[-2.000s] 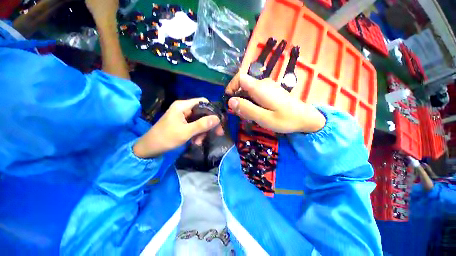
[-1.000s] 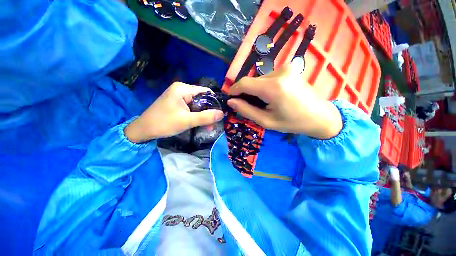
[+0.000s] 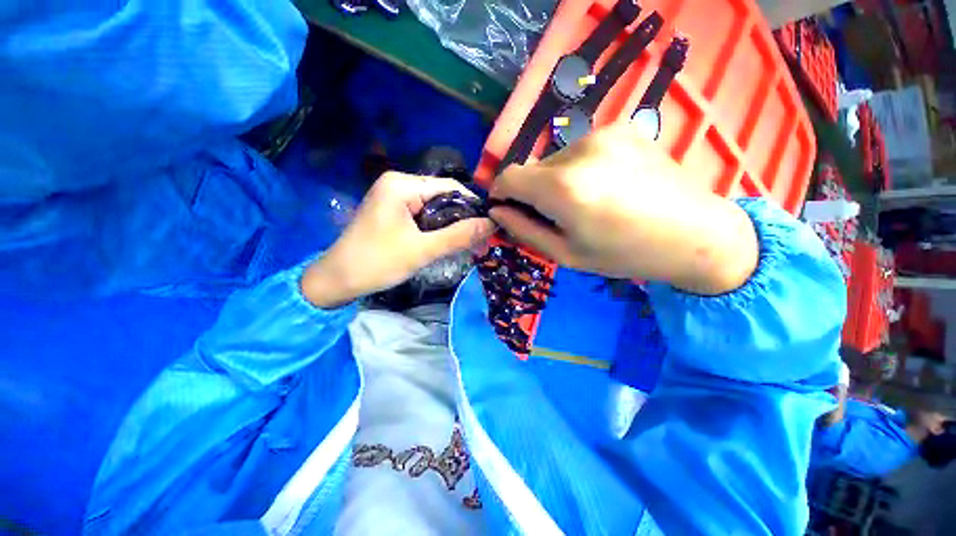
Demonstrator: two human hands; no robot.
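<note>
My left hand (image 3: 404, 232) grips a round black watch head (image 3: 451, 210) between thumb and fingers, low in front of my chest. My right hand (image 3: 618, 209) pinches a black watch strap (image 3: 524, 210) at the right side of the head. Strap end and head meet between the fingertips; whether they are joined is hidden. Just beyond my right hand, an orange-red watch tray (image 3: 776, 126) holds several watches with black straps, one with a round grey face (image 3: 571, 77) and a small yellow tab.
A lower orange-red tray (image 3: 514, 298) packed with dark parts is near my lap. A clear plastic bag (image 3: 487, 37) lies on the green bench (image 3: 419, 65). A neighbour's blue sleeve (image 3: 147, 84) is at the upper left. Another person (image 3: 875, 434) is at the far right.
The view has shifted, so the loose watch heads at the top have mostly left the picture. Both hands have come closer together at the watch head, which is now tilted more edge-on.
</note>
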